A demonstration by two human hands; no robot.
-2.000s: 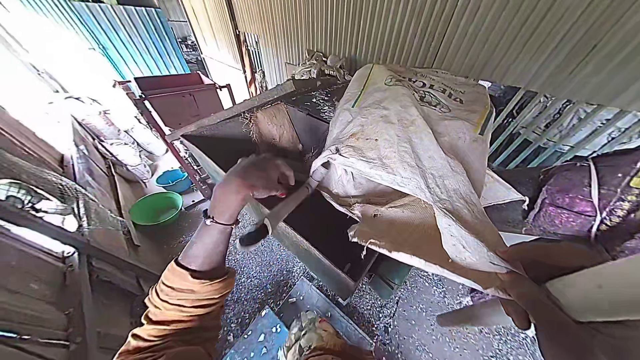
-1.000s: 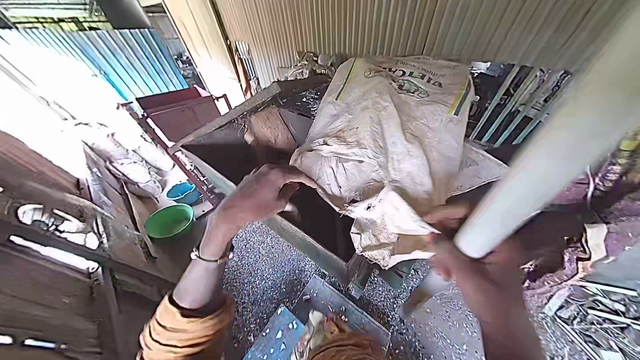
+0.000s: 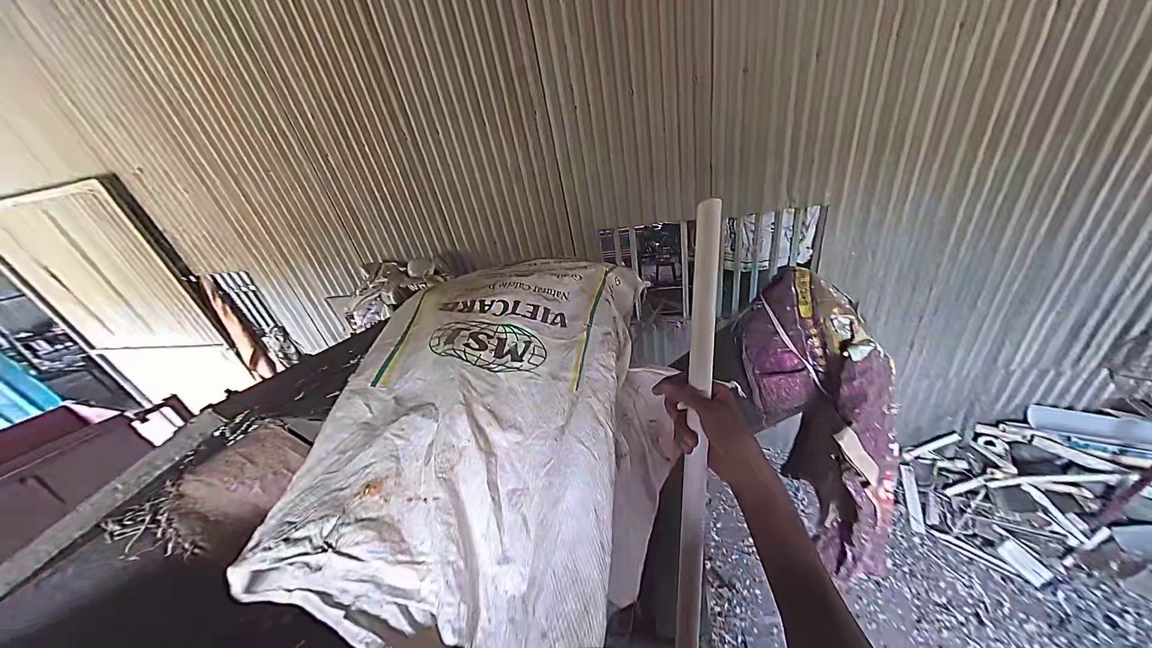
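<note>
My right hand [image 3: 711,418] is wrapped around a long white plastic pipe [image 3: 707,297], which stands nearly upright at the right side of a white woven sack [image 3: 486,450]. The sack bears printing and green and yellow stripes, and it lies draped over a dark bin or hopper. Its near end hangs over the bin's dark opening. My left hand is not in view.
A brown sack [image 3: 238,490] lies on the left by the bin's metal rim [image 3: 108,504]. Purple sacking [image 3: 864,441] hangs at the right. Broken pipe pieces [image 3: 1026,486] are heaped on the floor before a corrugated wall [image 3: 972,180].
The view has swung up and right. My left hand, earlier at the sack's edge with a knife visible two seconds ago, has left the view. The pipe now stands more upright in my right hand.
</note>
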